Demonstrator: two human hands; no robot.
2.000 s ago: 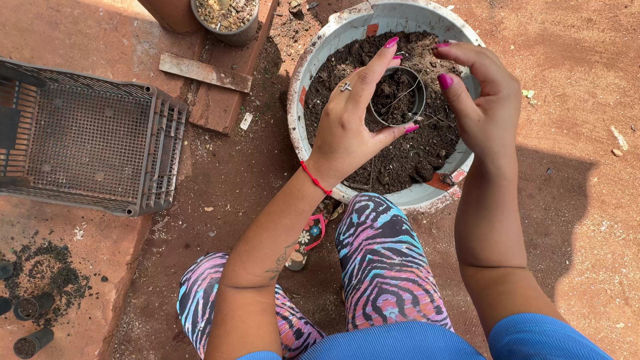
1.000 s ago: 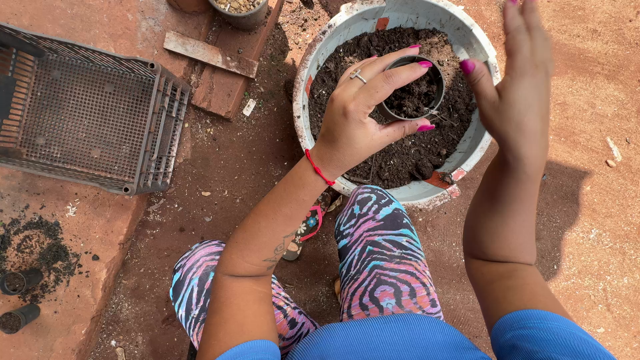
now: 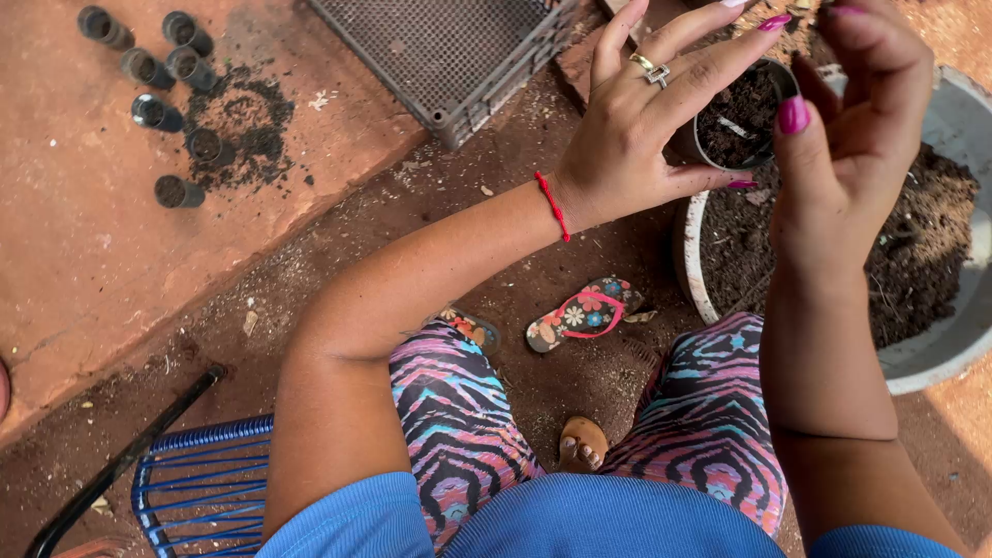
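My left hand (image 3: 651,116), with rings and a red string bracelet at the wrist, holds a small dark round pot (image 3: 736,120) by its rim, thumb on the near side and fingers across the far side. Dark soil fills much of the pot, and a pale sliver lies on it. Close on the pot's right is my right hand (image 3: 845,147), thumb beside the rim and fingers curled; whether it touches the pot or holds anything cannot be told. Below and right of the pot stands a wide whitish tub (image 3: 930,372) of dark soil (image 3: 914,271), partly hidden by my right hand and forearm.
Several small black pots with soil (image 3: 178,191) lie at the upper left beside spilled soil (image 3: 260,139). A black plastic crate (image 3: 442,62) is at the top centre. A floral flip-flop (image 3: 585,314) lies between my knees, and a blue corded chair (image 3: 205,488) stands at the lower left.
The small pot, inside the tub's outline two seconds ago, now appears at the tub's upper left edge in my left hand. My right hand, raised apart one second ago, is close beside it. The view has swung left.
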